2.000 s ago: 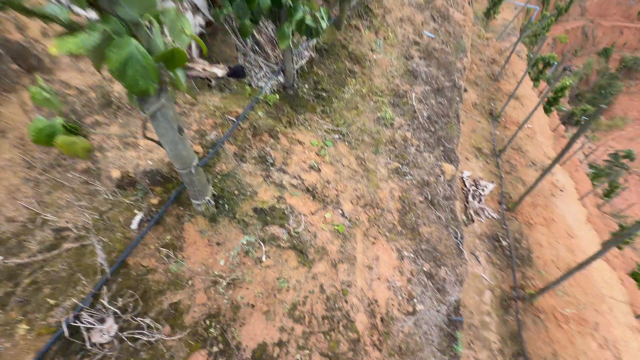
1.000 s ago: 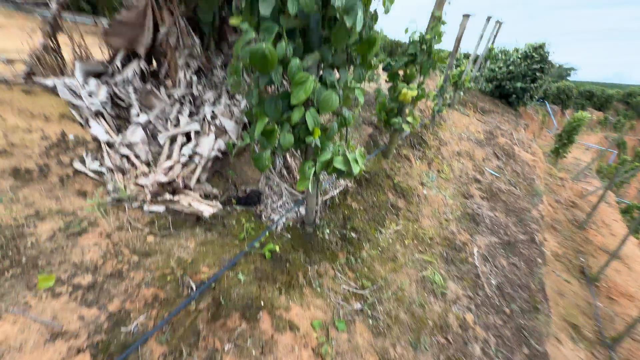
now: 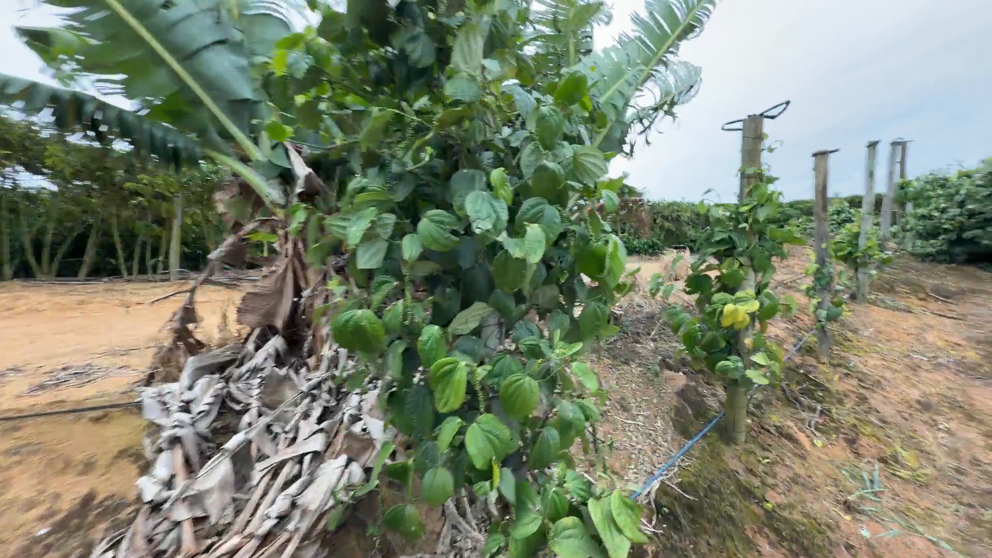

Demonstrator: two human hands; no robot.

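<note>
Neither my left hand nor my right hand is in view. A tall climbing vine, which looks like a pepper plant (image 3: pixel 488 294), fills the middle with broad green leaves and thin hanging green spikes. Its support is mostly hidden by the leaves. Close behind it at the left stands a banana plant (image 3: pixel 190 77) with torn fronds and brown dead leaves. A heap of dry grey leaves (image 3: pixel 256 449) lies at its foot. Further right, a smaller vine (image 3: pixel 732 302) with some yellow leaves climbs a wooden post (image 3: pixel 736 411).
A blue hose (image 3: pixel 682 453) runs along the ground between the vines. More wooden posts (image 3: pixel 821 232) stand in a row at the right, the nearest large one topped with a dark loop (image 3: pixel 763 115). Bare sloping soil (image 3: pixel 891 434) lies at the right; trees (image 3: pixel 93 209) stand behind at the left.
The view has swung up from the ground and come nearer to the large vine. The banana fronds and the tops of the posts now show.
</note>
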